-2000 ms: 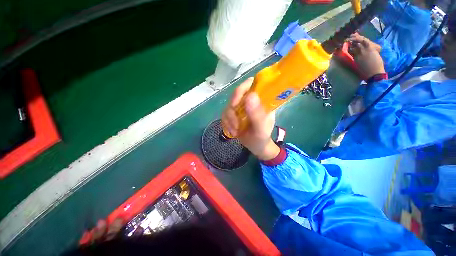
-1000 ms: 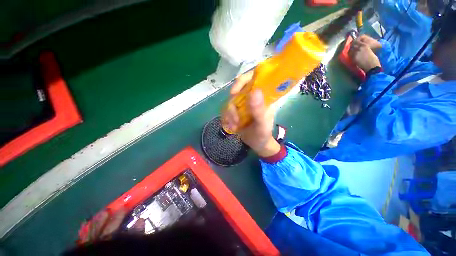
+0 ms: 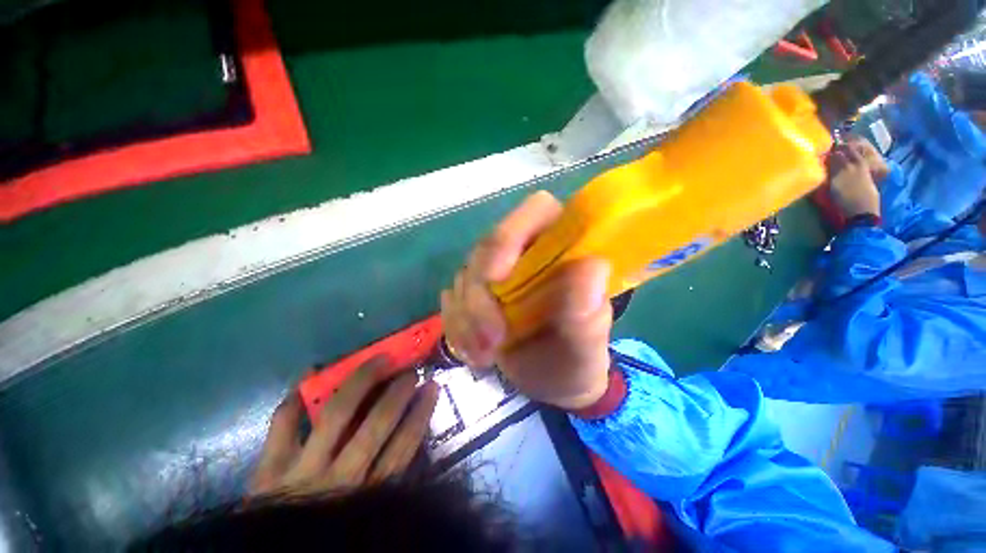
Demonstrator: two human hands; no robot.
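Observation:
My right hand (image 3: pixel 546 313) is shut around the yellow-orange electric screwdriver (image 3: pixel 692 189), its nose pointing down to the left over the open device. The tip is at the device's upper part, close to my left fingertips; the exact contact is too small to tell. The device (image 3: pixel 530 459) lies in a red frame (image 3: pixel 373 362), with bright metal parts and a large pale area inside. My left hand (image 3: pixel 346 427) holds the frame's corner, fingers bent over its edge onto the device. Dark hair hides its lower part. The round screw dish does not show.
A whitish rail (image 3: pixel 292 232) separates the green bench from the belt, where another red frame (image 3: pixel 162 157) lies at upper left. A plastic-wrapped post (image 3: pixel 681 54) stands at the rail. Small metal parts (image 3: pixel 763 240) lie at right, near neighbouring workers' hands (image 3: pixel 854 178) and blue sleeves.
The screwdriver has moved from the round dish to the device. My left fingers now reach further over the frame near the tip. The view has shifted, and a large pale area shows inside the device.

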